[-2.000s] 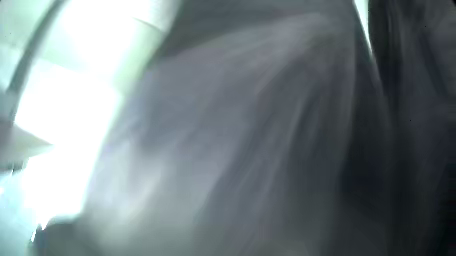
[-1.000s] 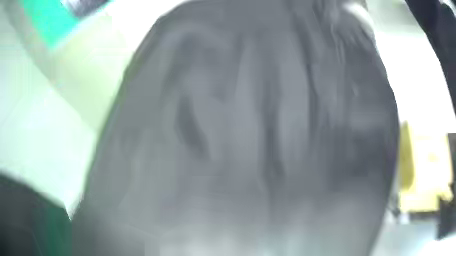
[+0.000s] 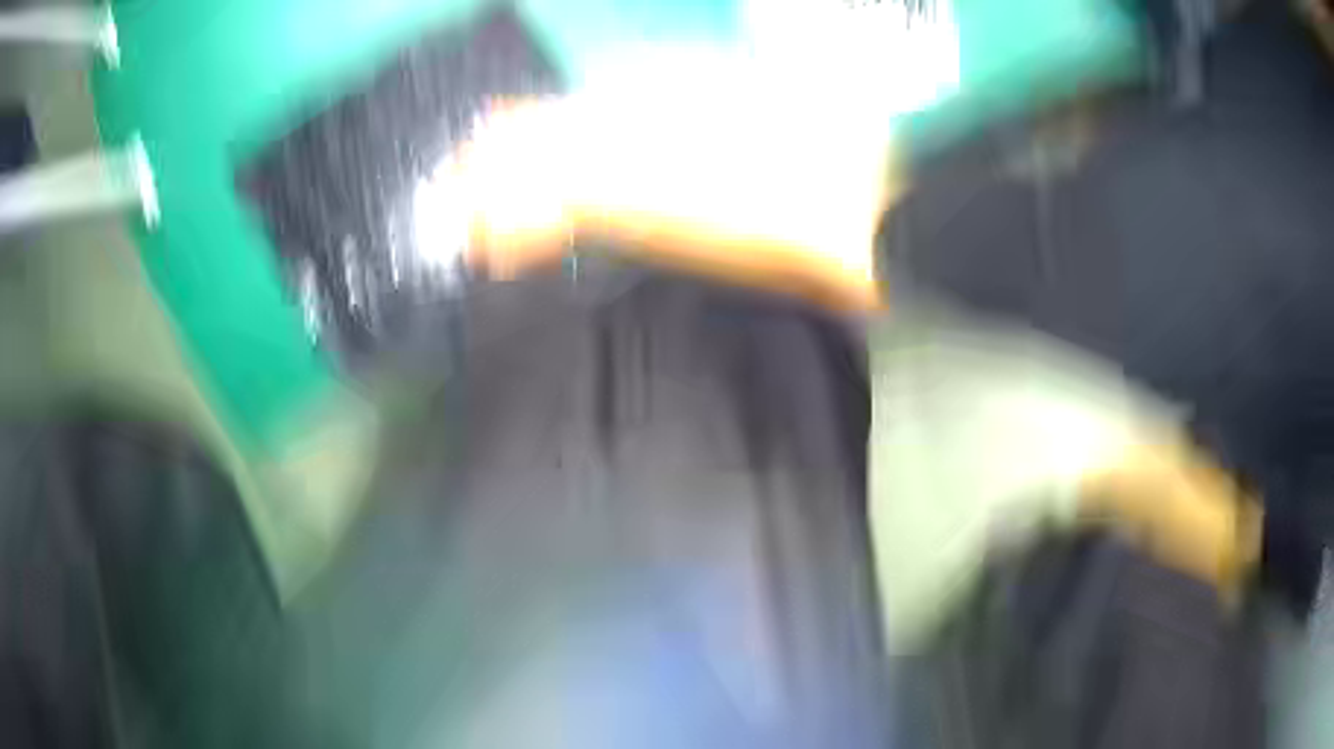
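The view is heavily blurred. A dark grey garment (image 3: 644, 424) fills the lower middle. A black tray (image 3: 359, 176), glinting with fine bright streaks, lies on the green mat (image 3: 190, 278) at the upper left. An overexposed white shape with an orange rim (image 3: 688, 161) reaches from a dark sleeve-like area to the tray's right side. It may be a bare forearm and hand, but whose cannot be told. Neither of my hands can be made out.
A dark-clothed person or garment (image 3: 1185, 205) fills the upper right. A yellow-orange blurred thing (image 3: 1170, 505) is below it. Dark shapes stand at the lower left (image 3: 132, 571) and lower right (image 3: 1097, 644). Pale bars (image 3: 73, 190) are at the left edge.
The view has swung: the grey garment sits lower and smaller. More green mat, the black tray and the overexposed shape now show across the top.
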